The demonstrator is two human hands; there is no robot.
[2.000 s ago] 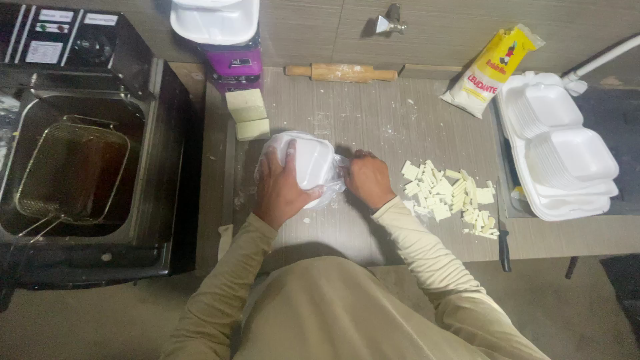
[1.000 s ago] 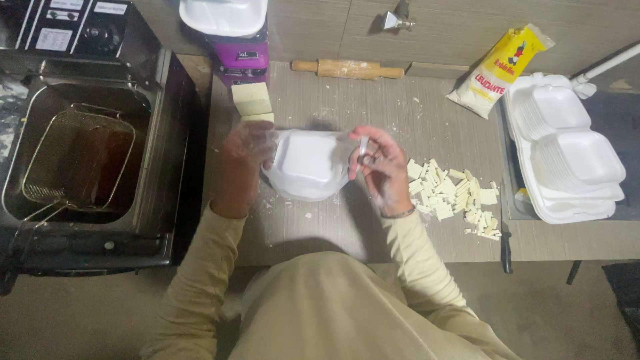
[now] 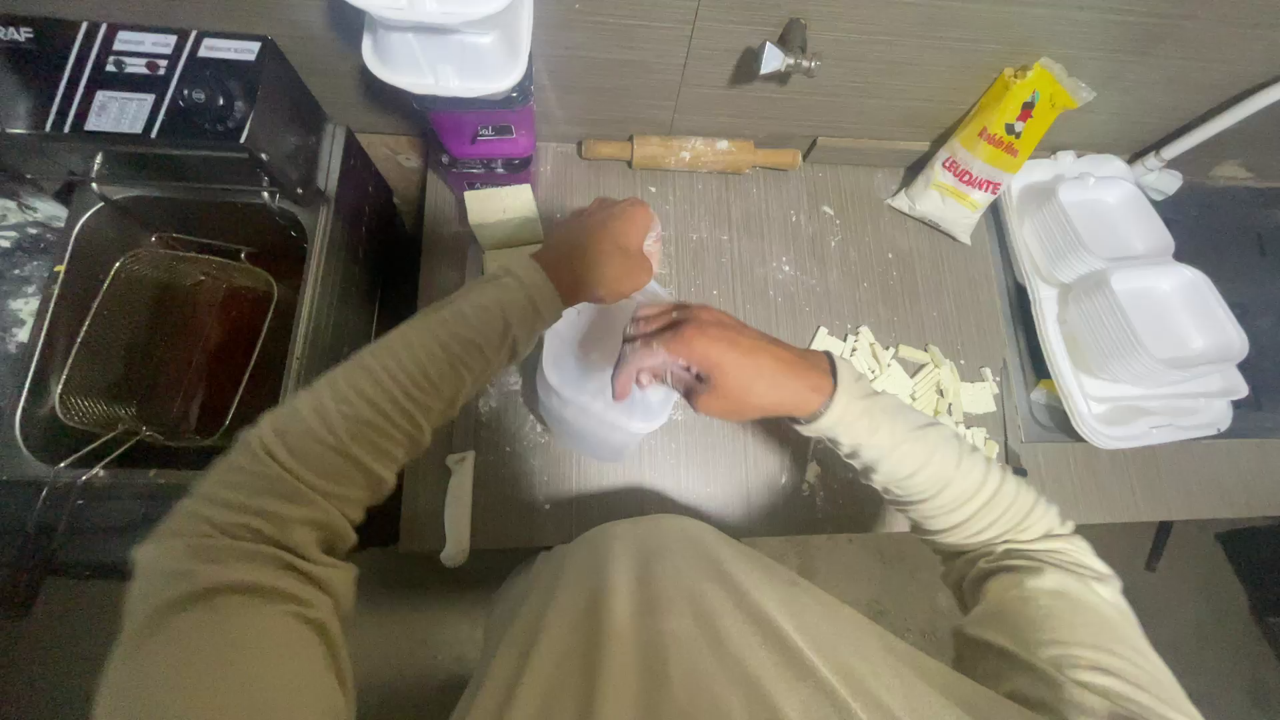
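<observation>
A white foam container in clear plastic point(image 3: 600, 400) is on the wood-grain counter in front of me. My left hand point(image 3: 603, 250) is closed in a fist at its upper edge, gripping the gathered plastic. Over the container's right side lies my right hand point(image 3: 715, 362), its fingers curled against the plastic; their exact hold is blurred. Blocks of white cheese point(image 3: 503, 217) stand just left of my left hand. Cut cheese sticks point(image 3: 925, 380) lie in a loose pile beyond my right wrist, partly behind the sleeve.
A deep fryer with a wire basket point(image 3: 165, 345) stands at left. A white-handled knife point(image 3: 457, 508) lies at the counter's front left. Behind are purple containers point(image 3: 482, 132), a rolling pin point(image 3: 692, 153) and a flour bag point(image 3: 990, 150). Stacked foam trays point(image 3: 1150, 310) sit at right.
My left hand has moved from the container's left side to its upper edge, and my right hand has come across onto it. The container is turned and tilted differently.
</observation>
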